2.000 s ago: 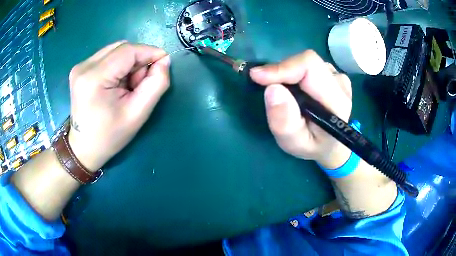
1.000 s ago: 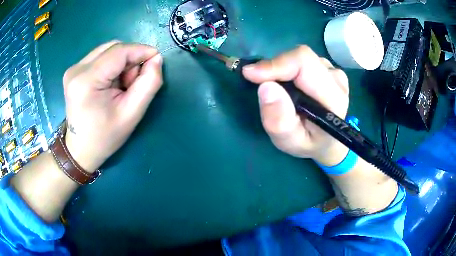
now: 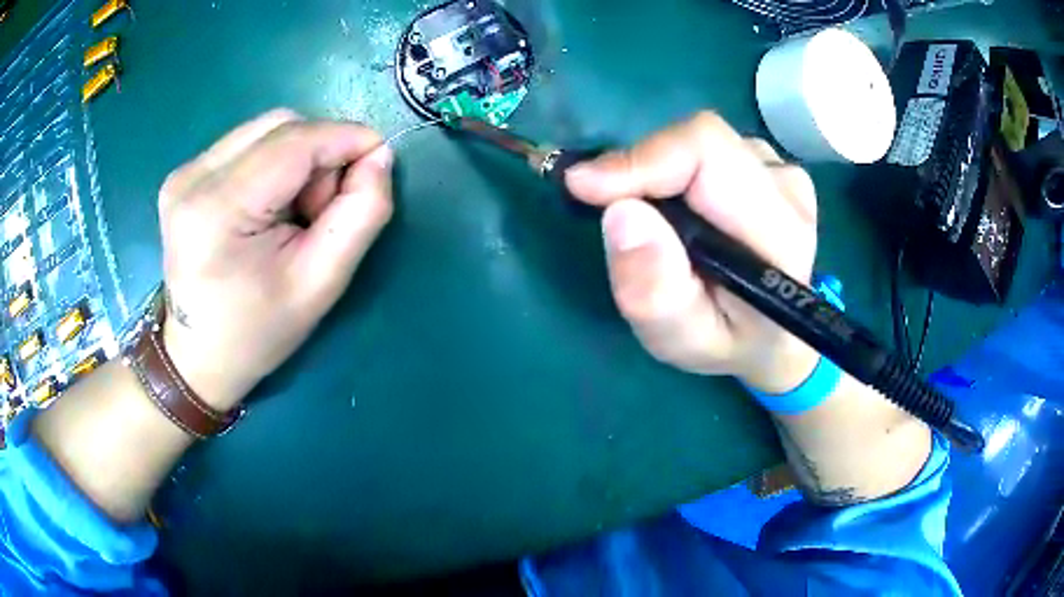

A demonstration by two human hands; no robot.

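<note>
A round black device assembly lies on the dark green mat at the top centre, with a green circuit board at its near edge. My right hand holds the black soldering iron, marked 907; its tip is at the circuit board's near left edge. My left hand pinches a thin silvery solder wire between thumb and forefinger, and the wire reaches the same edge of the device. Whether wire and tip touch is too small to tell.
A clear blister tray with orange components lies at the left; several more lie at its upper edge. A white roll and black soldering station stand at the right. A black wire grille is at the far edge.
The device sits slightly further left in view than two seconds ago. My left hand moved left, then back right with the wire. My right hand and the iron shifted slightly left.
</note>
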